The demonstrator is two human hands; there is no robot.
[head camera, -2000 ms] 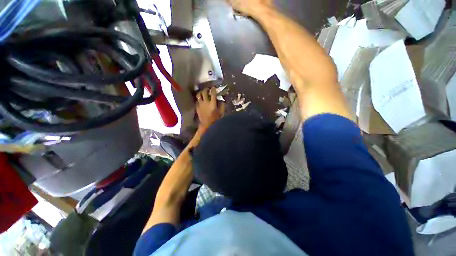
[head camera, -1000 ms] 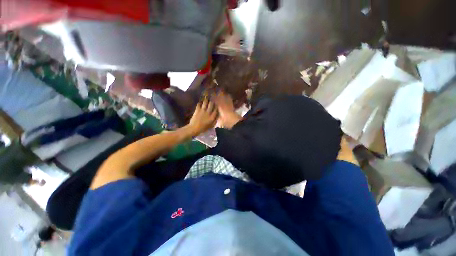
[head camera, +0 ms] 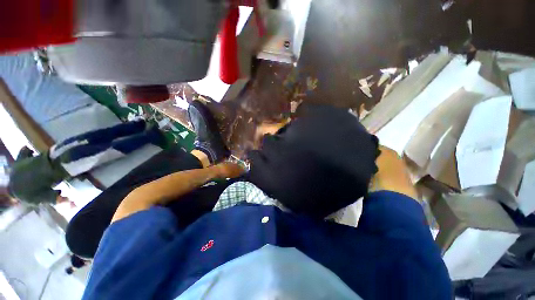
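Observation:
My left hand (head camera: 234,170) is small and blurred, low in the middle beside a rounded black shape (head camera: 317,161), with a bit of white at its fingertips. Whether it holds anything cannot be told. My right forearm (head camera: 393,170) goes behind the black shape, which hides most or all of that hand. A skin-coloured patch (head camera: 272,127) shows past the shape; I cannot tell if it is my right hand. The cutting machine's grey motor (head camera: 135,53) hangs at the upper left, with its red handle (head camera: 229,53) and metal base plate (head camera: 280,44) beside it.
The dark brown table (head camera: 352,35) carries small offcuts (head camera: 366,87). Cut bundles with white tops (head camera: 484,143) are piled along the right. A dark shoe (head camera: 205,132) is left of centre above green floor with scraps. Folded dark blue cloth (head camera: 111,140) lies left.
The view has swung, so the motor sits higher and the cable loops are gone. My left hand has drawn back from the table towards my body. My right arm, earlier stretched far forward, is now bent close.

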